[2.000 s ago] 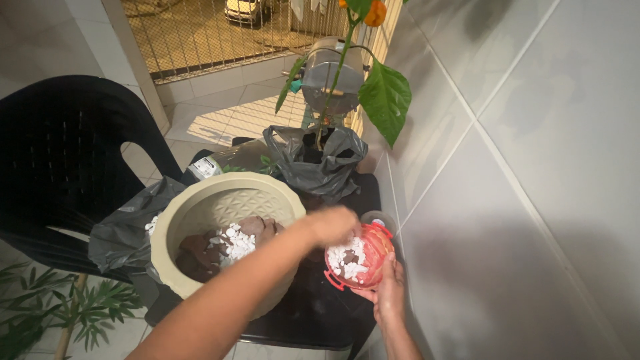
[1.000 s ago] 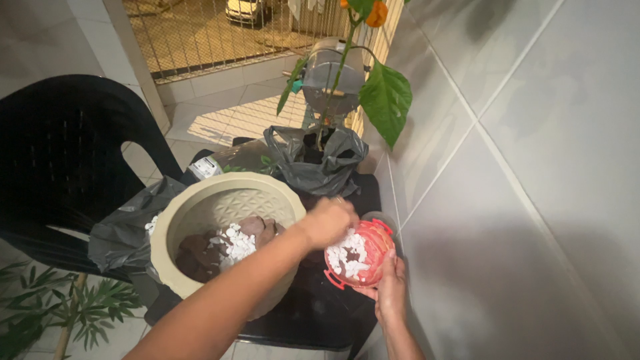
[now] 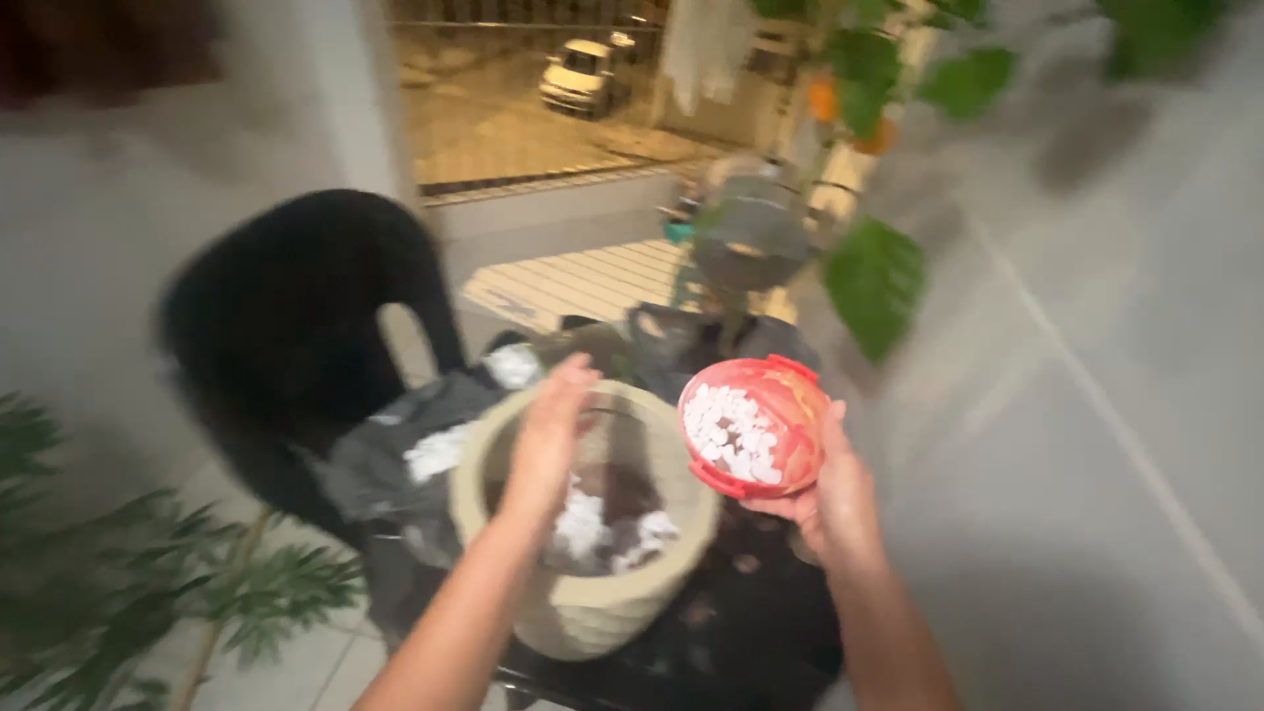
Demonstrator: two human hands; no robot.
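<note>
My right hand (image 3: 834,484) holds a red plastic bowl (image 3: 790,425) by its right and lower side, tilted toward me. White stones (image 3: 731,434) lie in the bowl. Left of it, a beige textured planter (image 3: 612,612) stands on a black surface, with white stones (image 3: 581,528) and brown pieces inside. Over the planter's left rim is my left hand (image 3: 553,425), blurred, its fingers pointing up; whether anything is in it cannot be told.
A black plastic chair (image 3: 296,336) stands at the left, beside grey plastic bags (image 3: 395,474) bearing white stones. Leafy plants rise at lower left and upper right (image 3: 874,286). A grey tiled wall (image 3: 1066,474) runs along the right. Behind is a railing with a parked car beyond.
My left hand has moved from the red bowl to the left, over the planter. My right hand still holds the bowl, now raised and tilted more. The view has shifted.
</note>
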